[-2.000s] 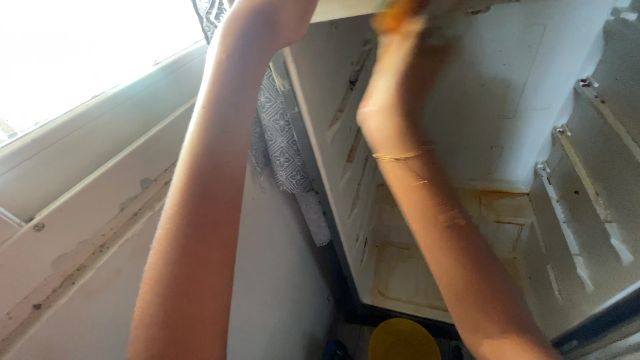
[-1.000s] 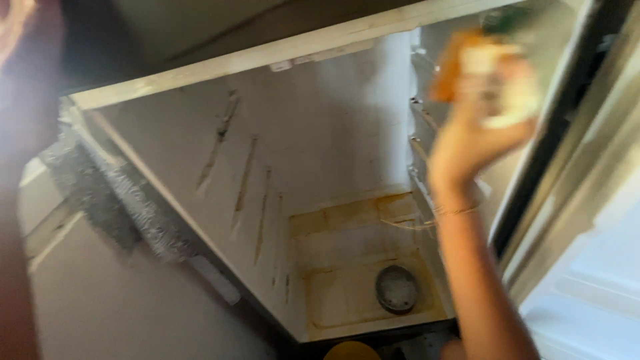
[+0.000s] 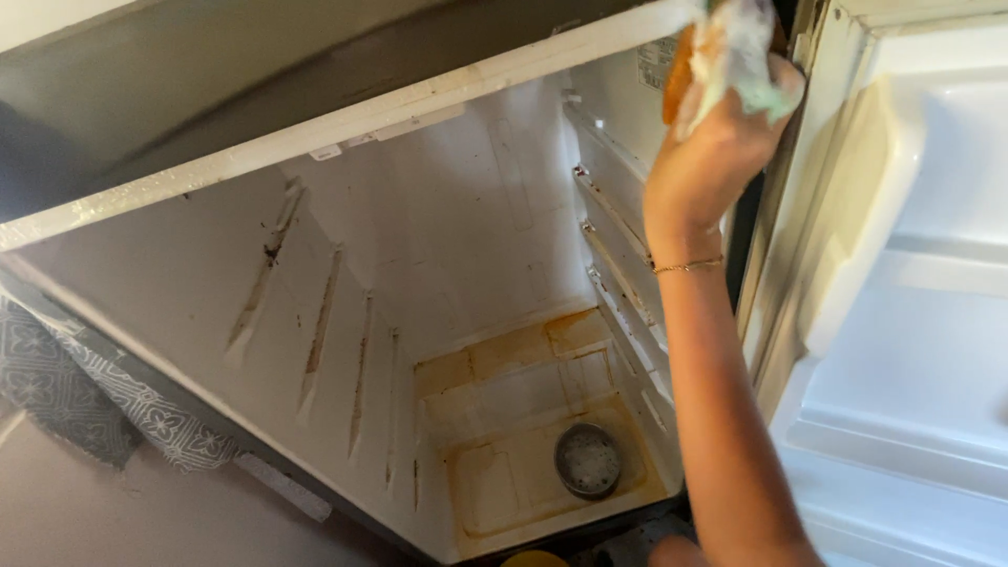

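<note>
My right hand [image 3: 728,146], with a thin bracelet at the wrist, grips an orange sponge [image 3: 679,75] covered in whitish-green foam. It is at the upper right corner of an open, unshelved refrigerator compartment [image 3: 472,220], against the top of the front frame [image 3: 378,118]. Wet foam marks the frame's left part. Inside, brown grime lines the shelf rails and yellow-brown stains cover the floor. A round metal bowl [image 3: 588,461] of sudsy liquid stands on that floor. My left hand is out of view.
The open refrigerator door [image 3: 906,315] with moulded shelves stands at the right. A grey patterned cloth [image 3: 118,394] hangs along the left outer side. Part of something yellow [image 3: 534,558] shows below the front edge, beside a bit of skin at the bottom.
The view has swung toward the refrigerator and its door. My left arm, in view earlier, has gone out of sight. My right hand has moved to the frame's upper right corner with the sponge.
</note>
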